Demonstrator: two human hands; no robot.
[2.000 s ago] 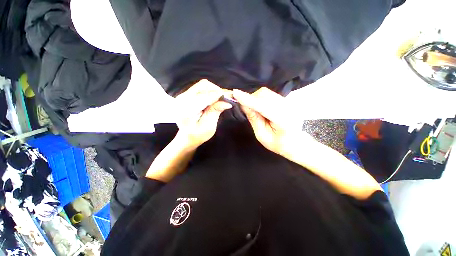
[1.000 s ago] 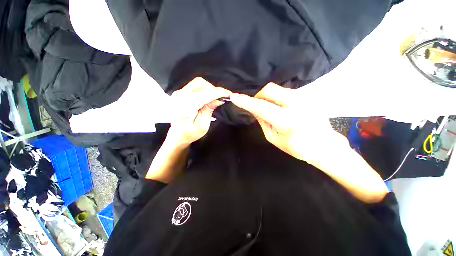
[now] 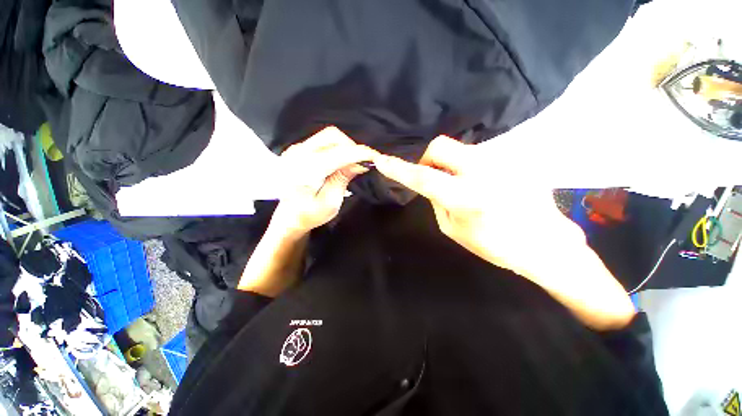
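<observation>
A dark grey garment (image 3: 382, 73) lies spread over the white pressing table (image 3: 537, 162), with a seam running down its right part. My left hand (image 3: 317, 175) and my right hand (image 3: 456, 191) meet at the garment's near edge, close to my body. The left thumb and fingers pinch the dark edge. The right index finger reaches to the left fingertips, and its other fingers are curled at the cloth. What lies between the fingertips is too small to tell. The steam iron (image 3: 708, 93) rests on the table at the far right.
A crumpled dark garment pile (image 3: 138, 130) hangs at the left. A blue crate (image 3: 106, 272) and black-and-white cloth (image 3: 53, 301) are at lower left. Yellow-handled scissors or snips (image 3: 700, 232) lie at right, near a thin white cable (image 3: 655, 268). A red item (image 3: 604, 205) shows beneath the table.
My right hand has turned, with its index finger now stretched left across to the left fingertips. My left hand has barely moved. The garment stays nearly in place.
</observation>
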